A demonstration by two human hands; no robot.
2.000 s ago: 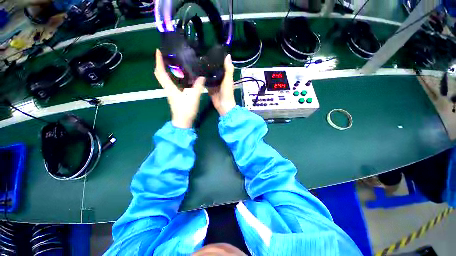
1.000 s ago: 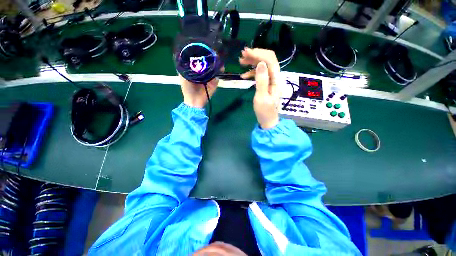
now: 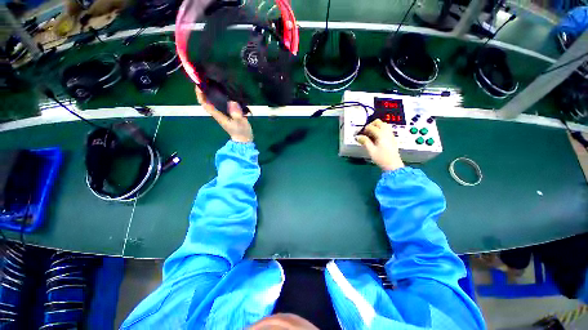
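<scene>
My left hand [image 3: 227,122] holds a black headset [image 3: 222,61] up by one ear cup, above the bench's back edge. Its headband strips glow red-pink. My right hand [image 3: 379,143] is at the lower front of the white headset tester [image 3: 419,149], with fingertips on the row of jacks or buttons. Whether the fingers grip a plug there cannot be told. Thin black cables run to the tester, which shows two red digit rows. A dark blurred cable or lump [image 3: 288,142] hangs between my hands.
Another headset [image 3: 153,169] lies on the green bench at left, its connector beside it. A blue tray [image 3: 46,193] is at far left. A tape roll [image 3: 465,171] lies right of the tester. Beyond the pale rail [image 3: 309,111], several headsets sit on the green conveyor.
My right hand has moved from beside the headset to the tester's front. The headset has turned, and its strips have changed from pale blue to red-pink.
</scene>
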